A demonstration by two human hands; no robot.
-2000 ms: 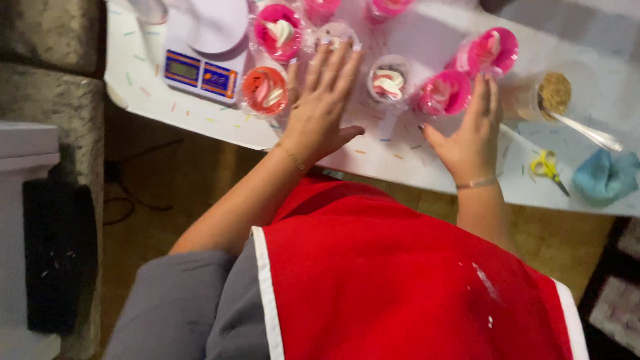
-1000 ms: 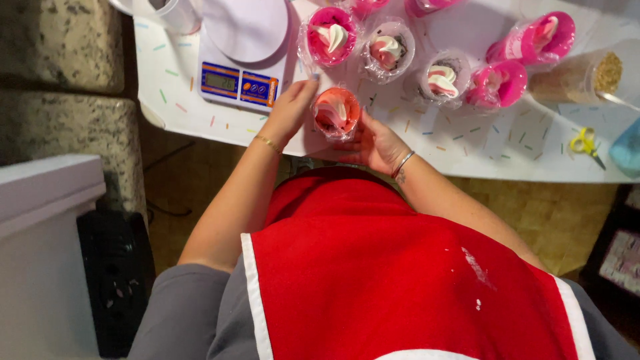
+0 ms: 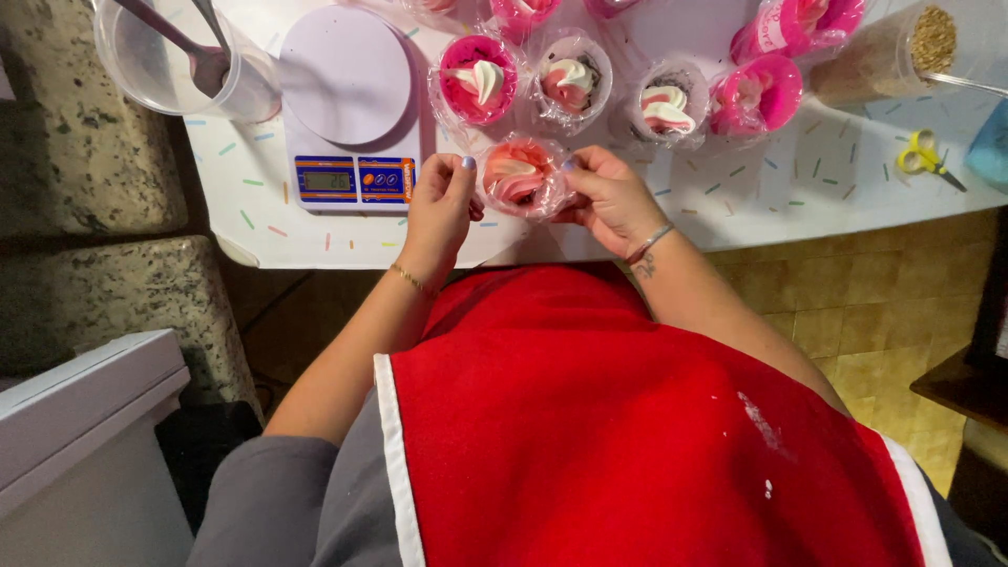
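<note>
My left hand and my right hand pinch the clear plastic film on opposite sides of a cup with a pink-and-white swirl, close to the table's front edge. Behind it stand a bright pink cup and a clear cup, both holding swirls and lined with film. Farther right are another clear cup and a pink cup, also with film. A kitchen scale with a lit display stands left of my left hand.
A clear plastic container holding utensils lies at the far left. At right are a container of brown crumbs with a spoon handle, yellow scissors and a blue item. More pink cups stand along the back.
Two seconds ago my hands were apart, the left one spread over the cups and the right one beside a pink cup at right. Now both are at the front cup's film.
</note>
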